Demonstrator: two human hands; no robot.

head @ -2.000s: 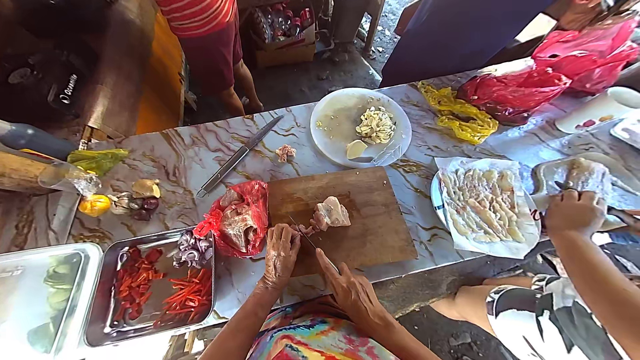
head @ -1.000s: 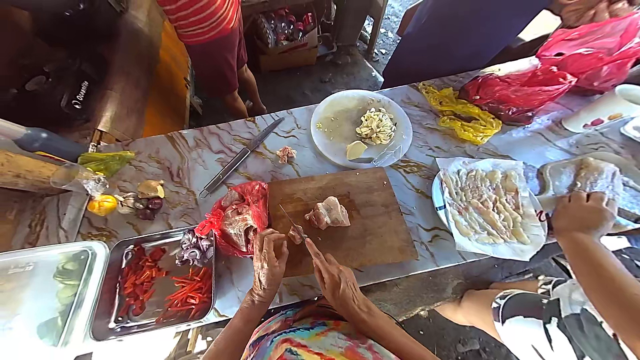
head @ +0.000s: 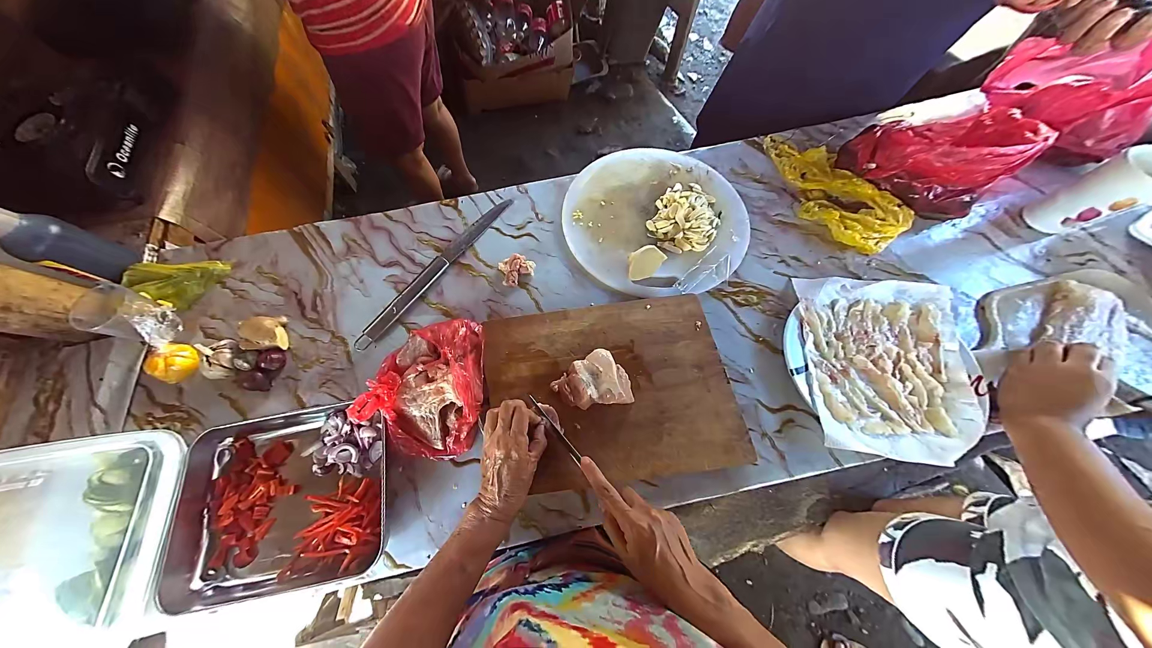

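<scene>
A wooden cutting board (head: 666, 396) lies on the marble-patterned table, with a chunk of raw meat (head: 595, 378) near its middle. My right hand (head: 641, 531) holds a knife (head: 560, 432), its blade pointing up and left. At the board's left edge, my left hand (head: 511, 453) has bent fingers on a small piece of meat (head: 545, 416), mostly hidden beside the blade. Just left of that hand is a red plastic bag (head: 434, 387) with raw meat in it. A second knife (head: 434, 274) lies behind the bag, and a meat scrap (head: 516, 269) lies near it.
A steel tray (head: 382, 540) of sliced red peppers and onions stands left, beside a lidded clear container (head: 81, 531). Behind the board is a plate (head: 598, 216) of garlic. A co-worker's hand (head: 1055, 382) is at the right, near a plate of meat strips (head: 886, 369). Others stand across the table.
My left hand and the knife in my right hand have shifted slightly at the board's left edge. The co-worker's hand at the right remains on its piece.
</scene>
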